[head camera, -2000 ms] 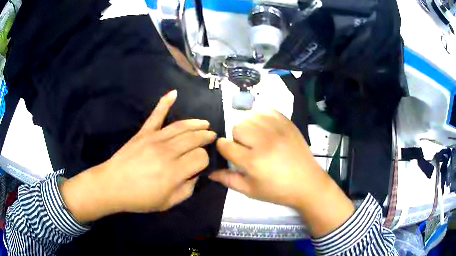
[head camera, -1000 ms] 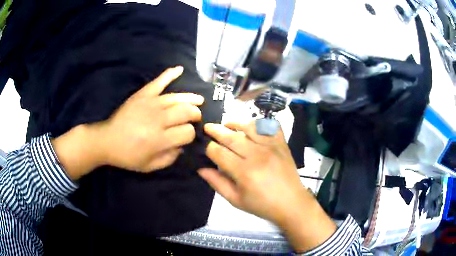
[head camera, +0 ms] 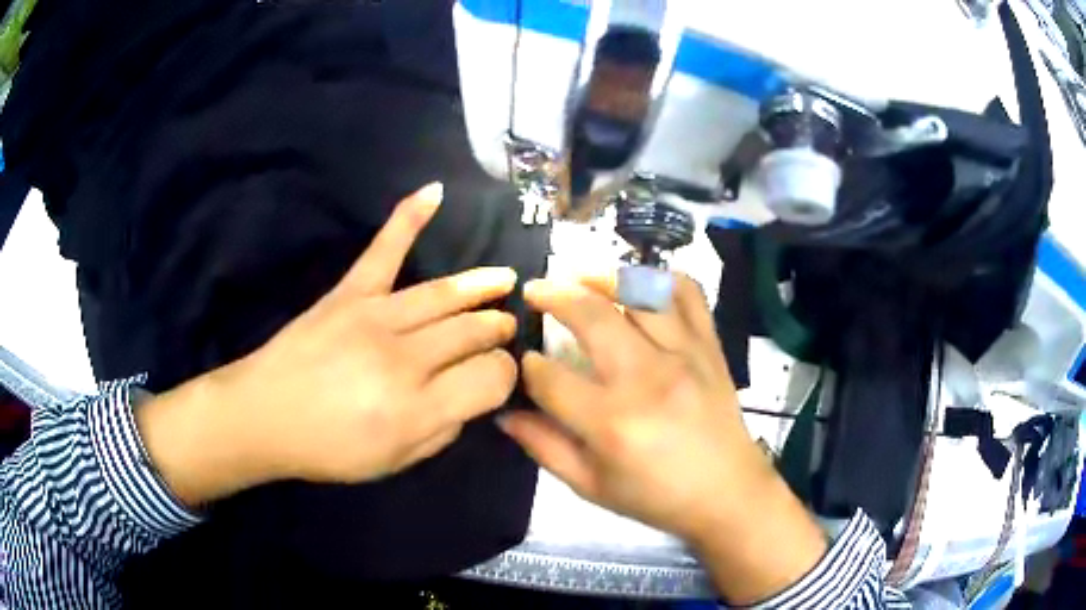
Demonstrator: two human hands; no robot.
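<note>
The black fabric garment lies left of the needle, with its right edge under the silver presser foot. My left hand lies flat on the cloth, index finger stretched towards the foot, the other fingertips near the fabric edge. My right hand is at that edge, its fingertips on or beside it and its thumb lower down; the tips of both hands nearly meet. Whether the right fingers pinch the cloth is hard to tell. The white sewing machine head with its blue stripe stands above the hands.
The thread tension dial with a pale knob hangs just above my right hand. Black strips and a green band hang at the right. A ruler runs along the front edge. Small black scraps lie far right.
Over the two seconds the view has shifted and the machine head shows differently. Since one second ago, my left hand's fingertips sit closer to the fabric edge and to my right hand.
</note>
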